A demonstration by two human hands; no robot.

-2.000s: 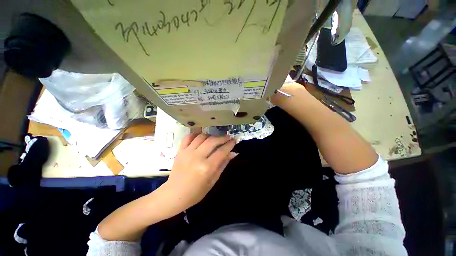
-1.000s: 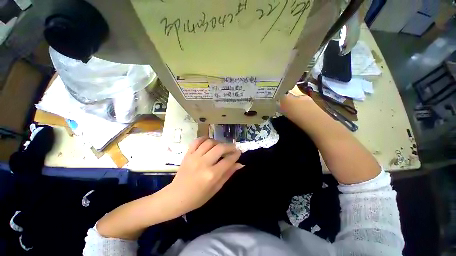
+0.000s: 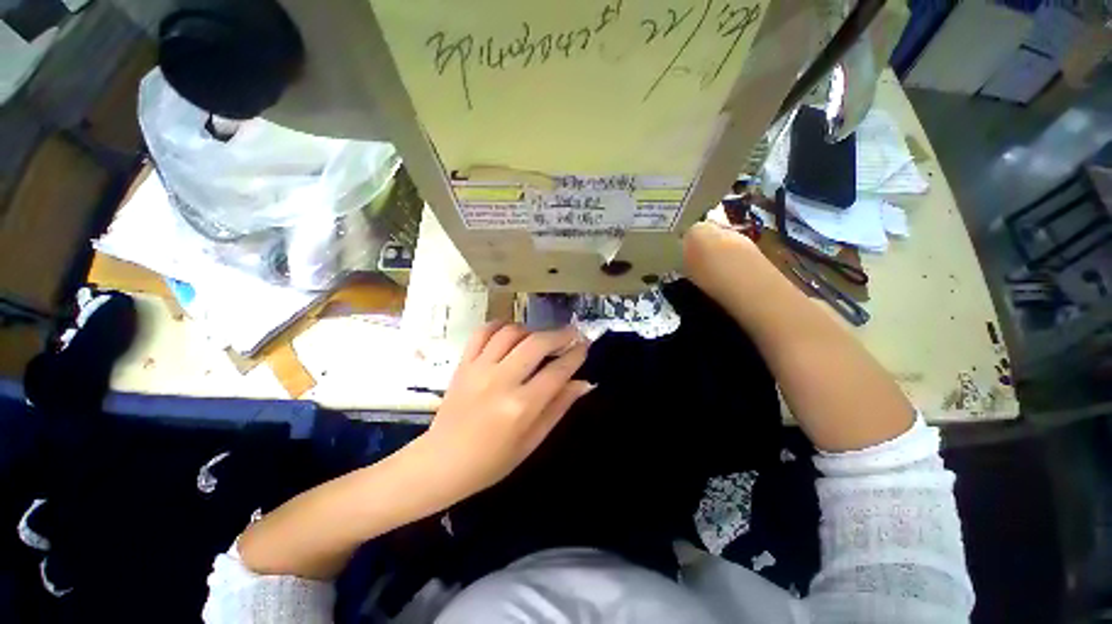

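Note:
A black garment piece (image 3: 659, 427) runs from the machine bed down over my lap. White lace (image 3: 628, 317) lies along its top edge under the cream-yellow sewing machine head (image 3: 573, 110). My left hand (image 3: 512, 390) rests on the cloth in front of the needle area, thumb and fingertips at the lace edge. The needle area is mostly hidden by the head and my fingers. My right hand (image 3: 719, 244) is mostly hidden behind the head's right side; only the wrist and part of the hand show. A lace panel (image 3: 726, 510) lies low on the right.
A blue bin (image 3: 232, 418) with black lace-trimmed pieces stands at lower left. A clear plastic bag (image 3: 268, 195) and papers (image 3: 244, 302) lie left of the machine. A black phone-like rectangle (image 3: 822, 156) on white papers and dark scissors or snips (image 3: 829, 293) lie at right.
The view has shifted, so the machine head sits further right and higher. My left hand stays at the lace edge, and less of the lace shows below the head than one second ago.

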